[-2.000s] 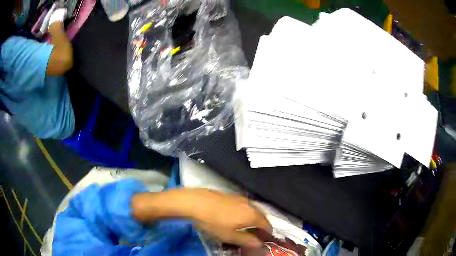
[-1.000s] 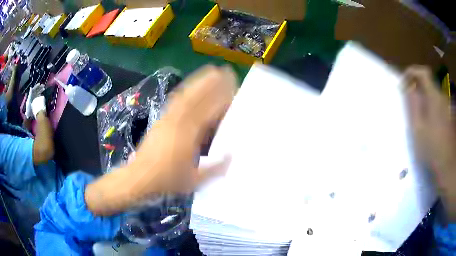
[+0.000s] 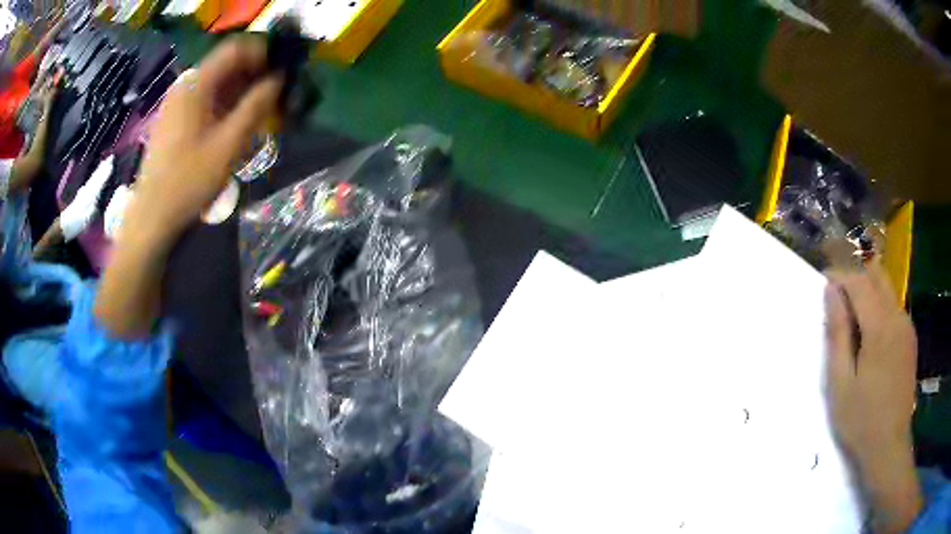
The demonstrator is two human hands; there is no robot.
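Note:
White card inserts (image 3: 667, 386) with small round holes and a stepped far edge lie at centre right. My right hand (image 3: 874, 365) holds their right edge; the thumb is hidden. My left hand (image 3: 203, 146) is raised at the upper left, with its fingers closed on a small dark item (image 3: 292, 73), too blurred to name surely. A large clear poly bag (image 3: 365, 344) lies between my arms, left of the inserts, with black cables and red and yellow plugs inside.
A yellow bin (image 3: 521, 91) of shiny packets stands at the top; another yellow bin (image 3: 777, 172) stands behind my right hand. A black flat piece (image 3: 688, 167) lies between them. A co-worker's gloved hand (image 3: 86, 203) is at far left. Brown cardboard is at upper right.
My left hand has moved from low near my body, across the bag, to the upper left and now holds the dark item. My right hand has come in at the inserts' right edge. The view has shifted.

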